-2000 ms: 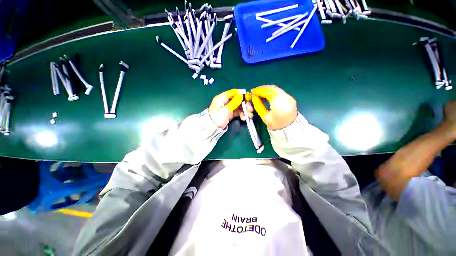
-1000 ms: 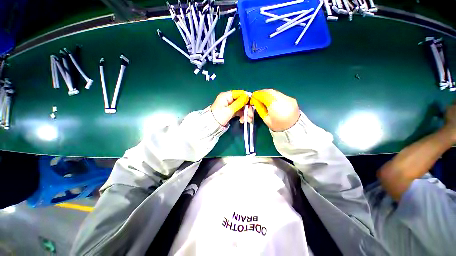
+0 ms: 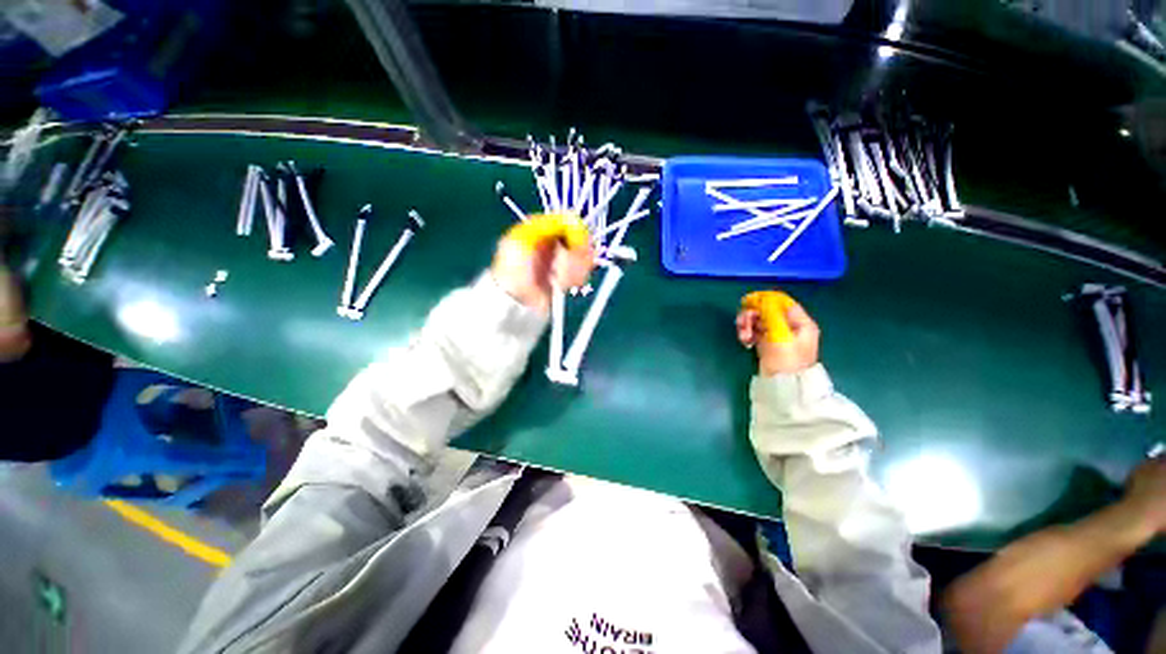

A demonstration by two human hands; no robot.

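My left hand point(image 3: 547, 256), blurred and with yellow finger cots, is at the near side of the central harness pile point(image 3: 582, 179). Its fingers are closed at the upper end of one white strip of a V-shaped cable harness point(image 3: 563, 376). The harness's wide white connector points toward me, and its other strip spreads to the right. The fingers hide part of the pile and the held end. My right hand point(image 3: 777, 330) is below the blue tray point(image 3: 754, 270), apart from the harness. Its yellow-covered fingers are curled, and I cannot tell whether they hold something small.
White strips lie in the blue tray. Harness bundles lie behind its right side point(image 3: 889, 173), at far right point(image 3: 1112, 351), at left point(image 3: 281, 217) and far left point(image 3: 96, 224). A two-strip harness point(image 3: 352, 311) and tiny white housings point(image 3: 217, 284) lie left. A person's forearm point(image 3: 1061, 562) is at lower right.
My hands have moved apart. The left went up and left to the pile with the harness; the right went right and is off it. The view has tilted up, showing more beyond the bench.
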